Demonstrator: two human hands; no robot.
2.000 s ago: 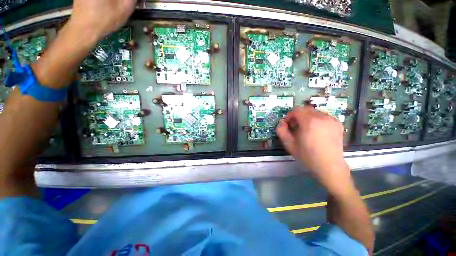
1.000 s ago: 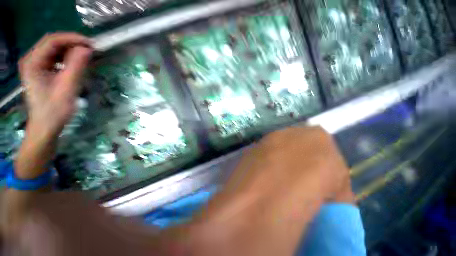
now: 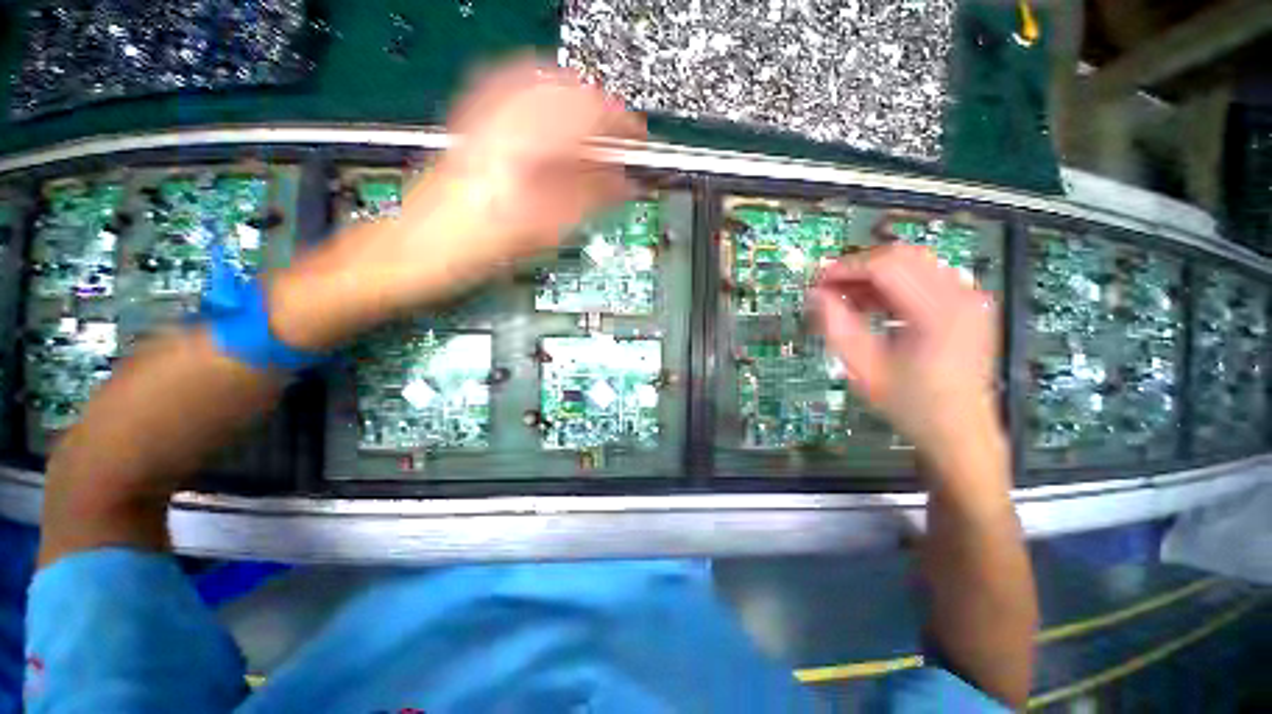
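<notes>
Green circuit boards (image 3: 600,391) lie in framed pallets (image 3: 509,458) along the line. My left hand (image 3: 537,147), with a blue wrist strap (image 3: 244,324), is blurred above the far rail and the upper boards of the middle-left pallet; whether it holds anything cannot be told. My right hand (image 3: 914,328) is over the boards of the pallet to the right, thumb and fingertips bent towards each other near the upper left board (image 3: 781,258). No part can be made out between its fingertips.
A wide silvery pile of parts (image 3: 781,63) lies beyond the far rail (image 3: 921,175) on the green mat (image 3: 405,70). A darker pile (image 3: 154,49) lies further left. The near rail (image 3: 558,530) runs in front of my blue clothing. Yellow floor lines show at lower right.
The view has swung back level after a blurred tilt, and the silvery pile shows more fully. My left hand has moved right, above the far rail. My right hand is back over the boards.
</notes>
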